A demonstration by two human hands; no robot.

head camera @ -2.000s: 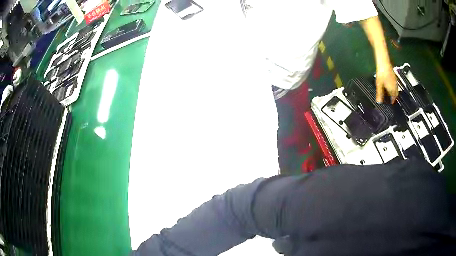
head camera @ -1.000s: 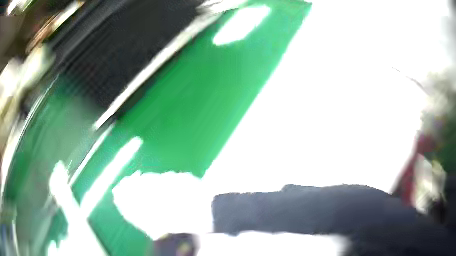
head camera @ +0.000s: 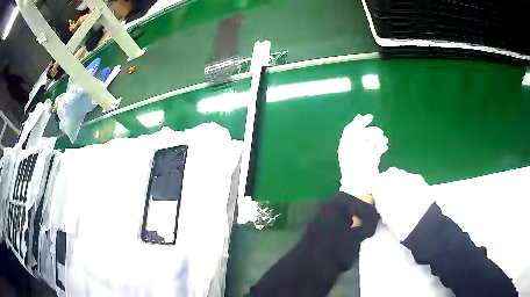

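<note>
My left hand (head camera: 361, 152), in a white glove, is raised over the green surface with its fingers loosely bent and partly apart, holding nothing visible. My right hand (head camera: 405, 197), also white-gloved, lies against my left wrist at the glove cuff; its fingers merge with the white glove, so its grip is hidden. Some skin shows at my left wrist. A phone frame (head camera: 167, 175) lies alone on the wavy white cloth (head camera: 110, 197) to the left, its upper part dark and its lower part showing white.
A white divider bar (head camera: 251, 127) crosses the green surface (head camera: 308, 133), with crumpled clear tape at its ends. Stacked black trays (head camera: 459, 23) stand at the far right. A slotted tray (head camera: 22, 180) is at far left, a clear bag (head camera: 75, 107) beyond the cloth, and a white mat (head camera: 494, 212) at right.
The view has swung left to the cloth with the phone frame. Both gloved hands are now in view together; the other person and the tray near the floor have left the picture.
</note>
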